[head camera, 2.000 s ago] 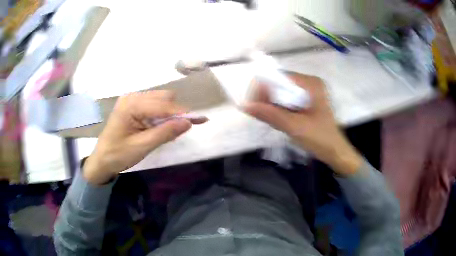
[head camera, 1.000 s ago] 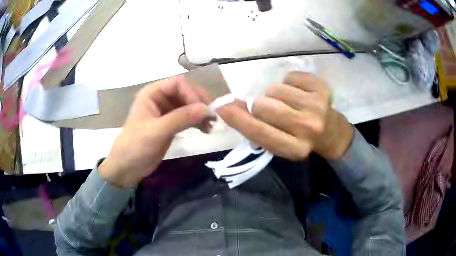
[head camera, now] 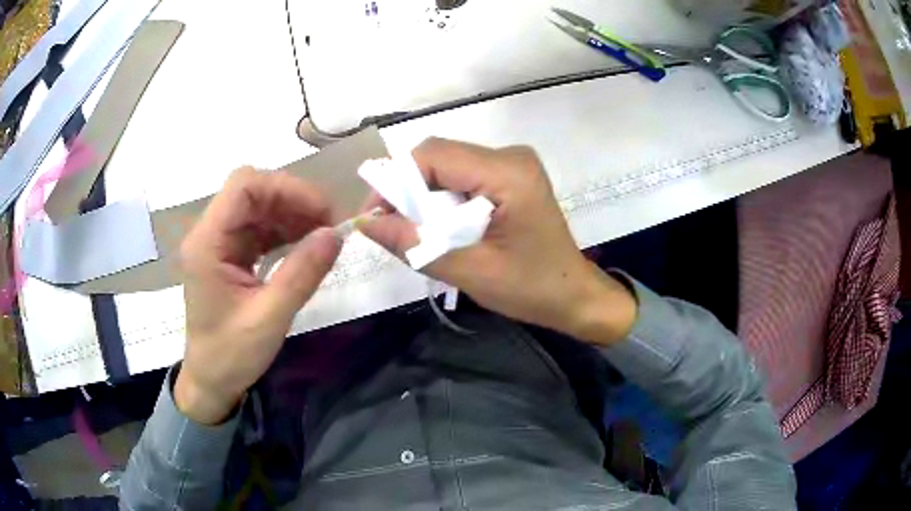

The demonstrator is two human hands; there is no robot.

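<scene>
My right hand (head camera: 499, 235) is closed around a bunch of white tape pieces (head camera: 440, 220), whose ends stick out above and below the fingers. My left hand (head camera: 255, 279) pinches a narrow strip (head camera: 352, 225) between thumb and finger, its other end at my right fingertips. Both hands are above the near table edge, the fingertips almost meeting. A beige-grey band piece (head camera: 345, 165) lies on the table behind them, partly hidden by my left hand. Its folded-over left end (head camera: 90, 245) shows pale bluish-white.
Waiting bands (head camera: 70, 90) fan out at far left with a pink sheer scrap (head camera: 62, 172) and a dark strip (head camera: 108, 334). Thread snips (head camera: 609, 45), scissors (head camera: 749, 75), a speckled bundle (head camera: 811, 70) and a yellow item (head camera: 871, 80) are at upper right. Red-and-white checked cloth (head camera: 857, 309) lies lower right.
The white tape bunch, earlier hanging below my right hand, now sticks up over its fingers. My hands appear further left, and the view has shifted, showing more of the table at right.
</scene>
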